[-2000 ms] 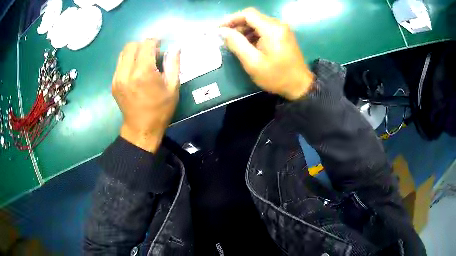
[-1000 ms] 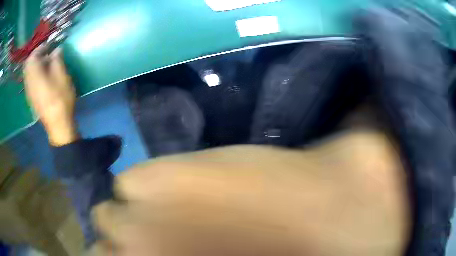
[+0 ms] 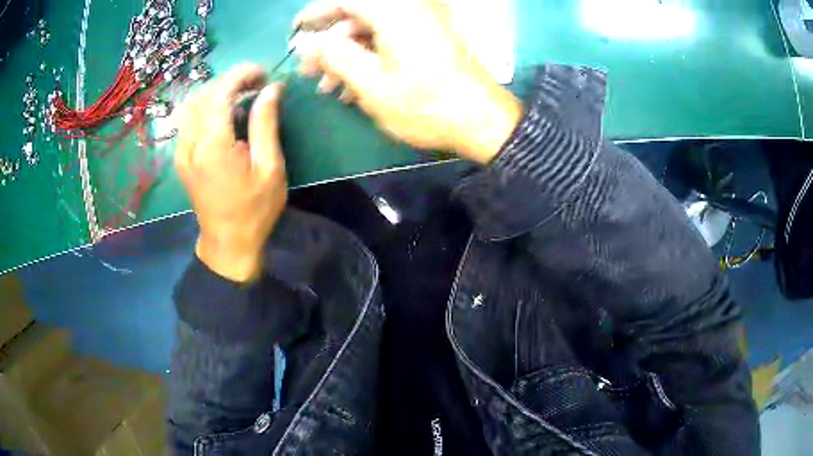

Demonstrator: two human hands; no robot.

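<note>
My left hand [image 3: 232,169] is over the green bench with thumb and fingers closed around a small dark piece [image 3: 245,114], partly hidden by the fingers. My right hand [image 3: 401,76] is just to its right, its fingertips pinching one end of a thin dark strand [image 3: 283,62] that runs down toward my left fingertips. Blurred red wires [image 3: 134,183] trail over the bench left of my left hand. A bundle of red wires [image 3: 111,100] with silvery and white ends lies at upper left. A white piece [image 3: 499,44] shows behind my right hand, mostly hidden.
The green bench [image 3: 357,147] has its front edge curving across the view, with my dark sleeves over it. Small silvery pieces [image 3: 31,116] lie at far left. A whitish object [image 3: 796,22] is cut off at the upper right corner. Brown cardboard [image 3: 71,392] shows at lower left.
My hands were at the white piece, then my left hand reached to the red wire bundle. Now both hands are close together over the bench, with the dark piece and strand between them.
</note>
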